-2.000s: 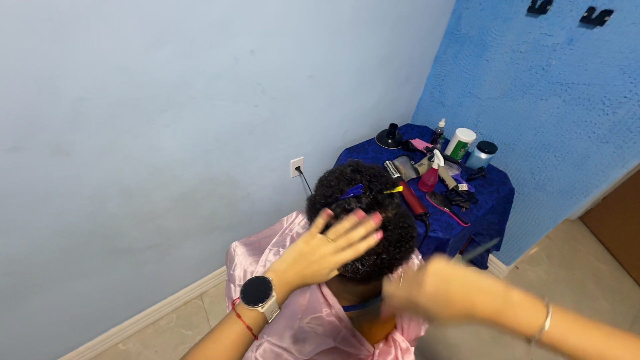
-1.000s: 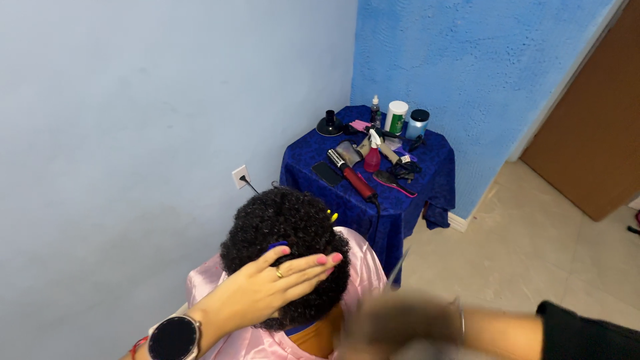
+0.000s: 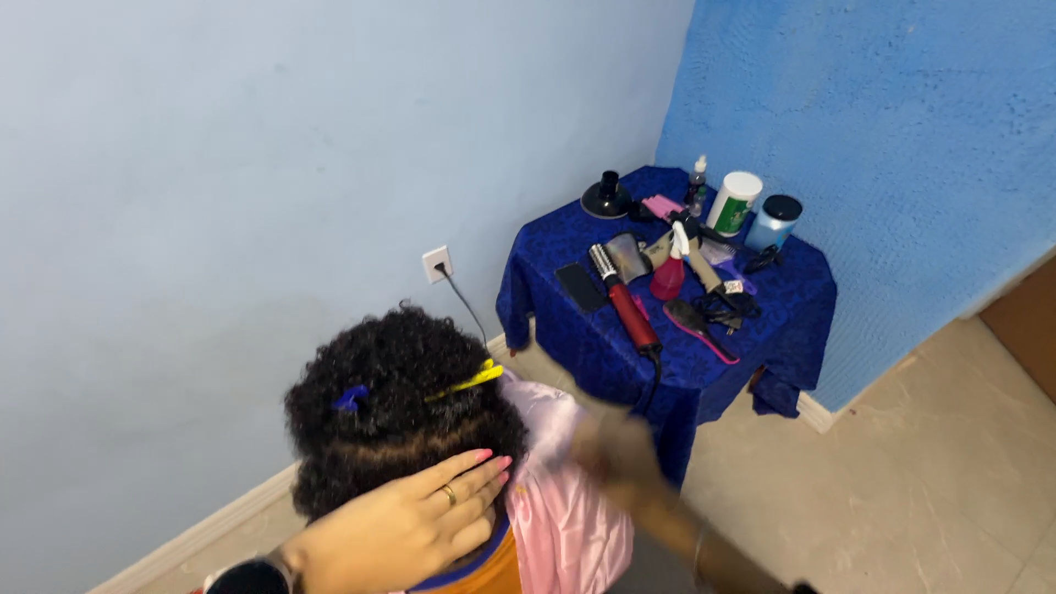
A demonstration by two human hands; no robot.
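A seated person's dark curly hair (image 3: pixel 388 371) is parted across the back, seen from behind and above. A blue hair clip (image 3: pixel 351 398) is set on the left, and a yellow hair clip (image 3: pixel 474 379) on the right. My left hand (image 3: pixel 412 524) lies against the lower back of the head, fingers extended together and pointing right, below the parting. To the right of the head, over the pink satin cape (image 3: pixel 569 511), my right hand (image 3: pixel 615 454) is strongly blurred; whether it holds anything cannot be made out.
A small table with a blue cloth (image 3: pixel 553 247) stands beyond the person. It bears a red hot-air brush (image 3: pixel 631 313), a pink-edged hairbrush (image 3: pixel 693 326), a red spray bottle (image 3: pixel 668 276), a hair dryer (image 3: pixel 701 268) and jars. A plug sits in the wall outlet (image 3: pixel 437 264).
My left hand has moved lower on the head, and the blue clip and the parting now show clearly. My right hand is blurred in all frames. The view has shifted.
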